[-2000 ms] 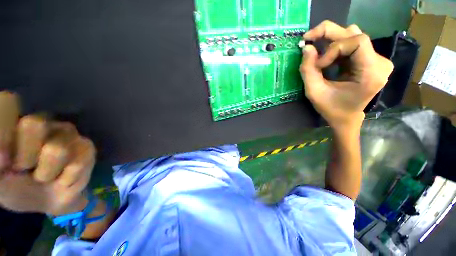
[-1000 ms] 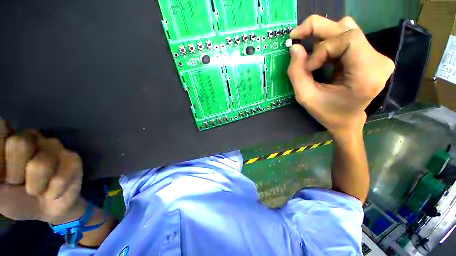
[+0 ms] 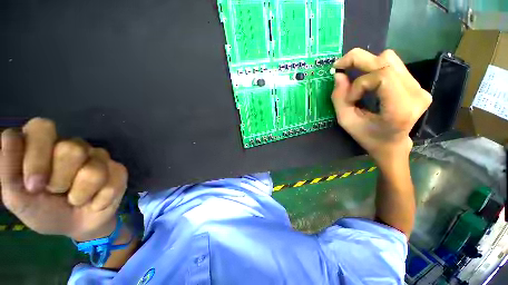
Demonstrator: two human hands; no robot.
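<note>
The green PCB panel lies on the dark work mat. Two round black components stand in its middle strip, left and centre. My right hand is at the panel's right edge and pinches a small black component with a pale end between thumb and forefinger, at the middle strip. Whether its leads are in the board cannot be told. My left hand is at the lower left, away from the panel, fingers curled; whether it holds anything is hidden. A blue wrist strap is on the left wrist.
A black parts bin stands right of my right hand, with a cardboard carton beyond it. Yellow-black striped tape runs on the green surface below the mat. Equipment shows at the lower right.
The camera view has shifted. My right hand stays at the panel's right edge with the component pinched. My left hand appears further right, and its thumb and fingers show more clearly.
</note>
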